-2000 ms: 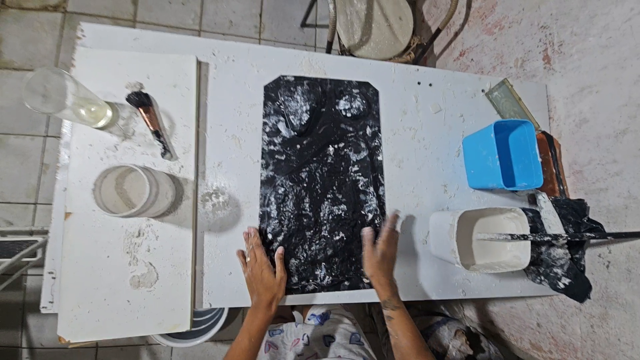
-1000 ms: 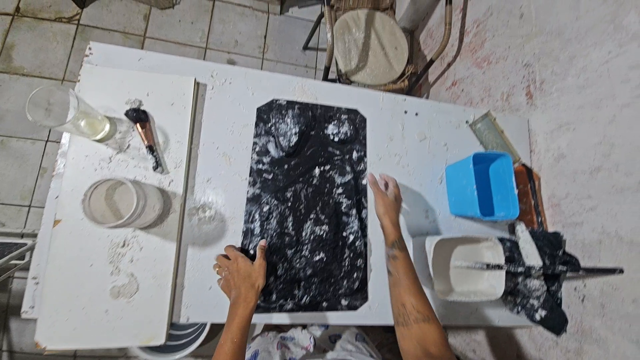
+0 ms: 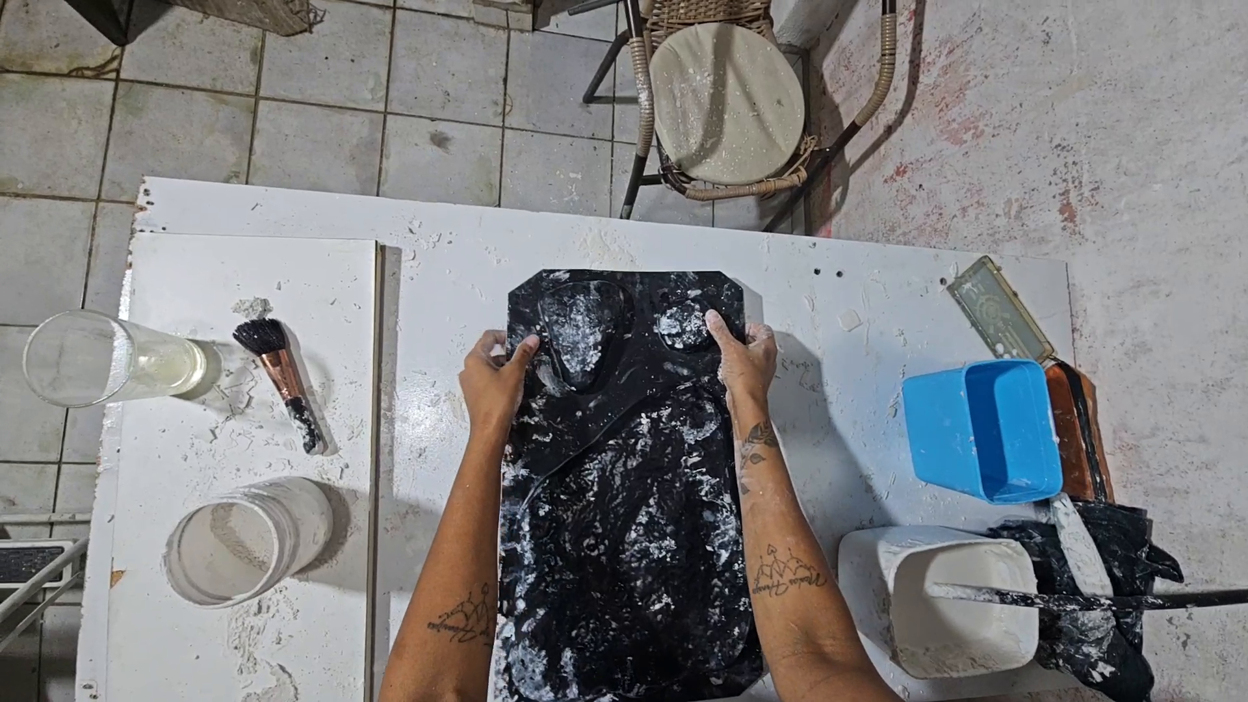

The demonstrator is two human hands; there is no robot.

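Observation:
A black mold (image 3: 624, 458) with cut corners and white powdery smears lies on the white table. At its far end are two raised forms, a larger one at left and a small round one at right. My left hand (image 3: 494, 375) grips the far left edge, its thumb on top and its fingers at the side, partly hidden. On the opposite edge, my right hand (image 3: 746, 356) has its thumb over the top beside the round form, the other fingers at the rim. Both forearms lie along the mold's sides. Whether the far end is raised off the table I cannot tell.
On a white board (image 3: 244, 643) at left are a glass of pale liquid (image 3: 166, 363), a black-bristled brush (image 3: 283, 385) and a powdery tub (image 3: 249, 541). At right stand a blue container (image 3: 980, 429), a white container (image 3: 941, 600) holding a stick, and black plastic (image 3: 1102, 634). A chair (image 3: 726, 102) is beyond the table.
Both hands have moved from the near and middle parts of the mold's sides to its far end. They now grip its edges.

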